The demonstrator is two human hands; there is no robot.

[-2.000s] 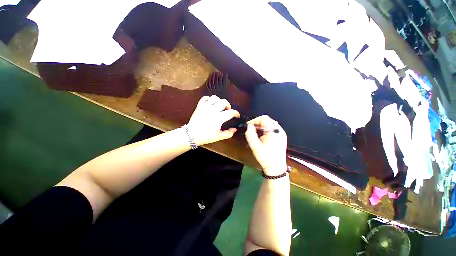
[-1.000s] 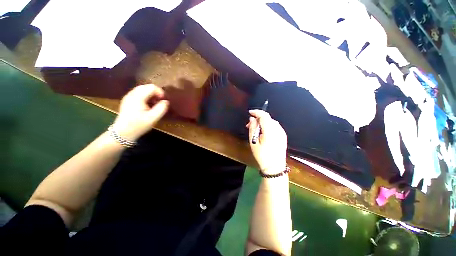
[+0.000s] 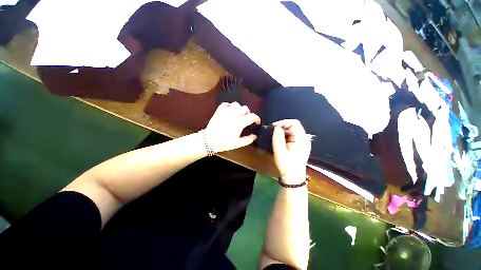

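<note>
My left hand point(image 3: 228, 128), with the metal bracelet, pinches a dark cut ply point(image 3: 263, 136) near the table's front edge. My right hand point(image 3: 291, 146), with the dark beaded bracelet, holds the ply's other side between thumb and finger. A thin pale tip, seemingly the marking pen point(image 3: 312, 137), sticks out to the right of that hand; the rest of it is hidden. A low red-brown cut-piece stack point(image 3: 182, 109) lies left of my left hand. A black bundle of cut pieces point(image 3: 321, 129) lies behind and right of my right hand.
Large cut blocks with white tops stand behind point(image 3: 295, 52) and at the back left point(image 3: 84, 34) on the brown table point(image 3: 179, 71). A white strip point(image 3: 340, 182) lies under the bundle. A pink scrap point(image 3: 402, 203) and white offcuts point(image 3: 438, 153) are at the right. A round basket point(image 3: 406, 254) is below the table corner.
Since one second ago my left hand has moved right from the red-brown stack to meet my right hand. Both now pinch the dark ply. The pen in my right hand has turned from upright to sideways.
</note>
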